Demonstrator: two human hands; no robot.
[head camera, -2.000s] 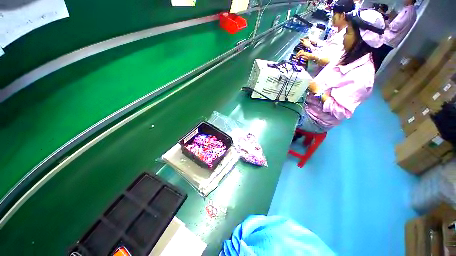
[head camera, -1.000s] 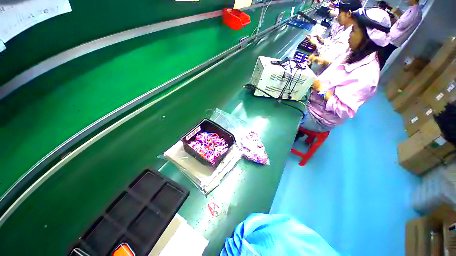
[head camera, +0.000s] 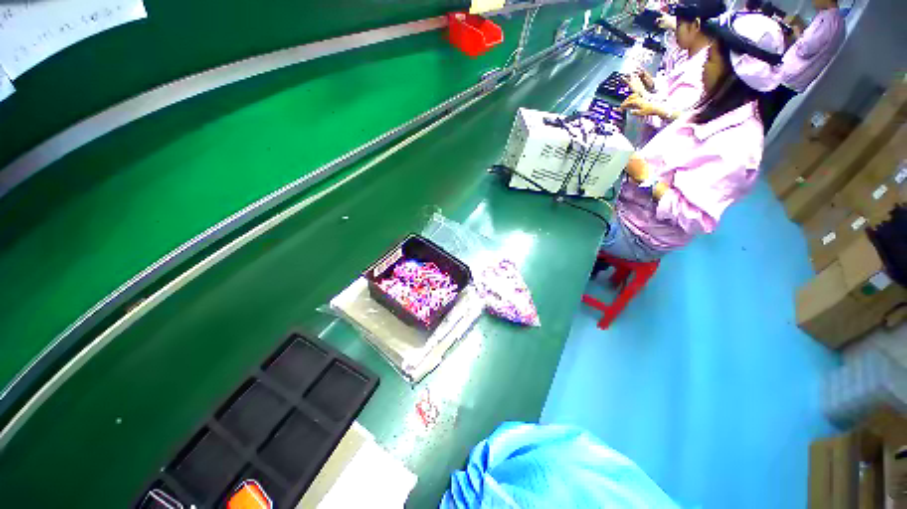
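Note:
Neither of my hands is in the picture; only a blue sleeve (head camera: 547, 472) shows at the bottom edge. A black component tray (head camera: 267, 416) lies at the lower left, cut off by the frame. One pocket holds a unit with an orange face (head camera: 249, 495), and another pocket at the edge holds a dark unit with a pale outline (head camera: 159, 500). A pale backing sheet (head camera: 363, 475) lies right of the tray. A small pile of reddish wired parts (head camera: 427, 409) lies on the green bench (head camera: 477, 388).
A black bin (head camera: 419, 282) of pink-blue parts stands on a whitish wrapped stack (head camera: 383, 328), with a clear bag of parts (head camera: 507, 291) beside it. Farther along are a white box with cables (head camera: 567, 154), a red bin (head camera: 474, 35) and workers in pink (head camera: 711, 164).
The view has shifted slightly, so the bench things sit a little more to the right and more of the orange-faced unit shows. The nearest worker has leaned slightly. My hands stay out of view.

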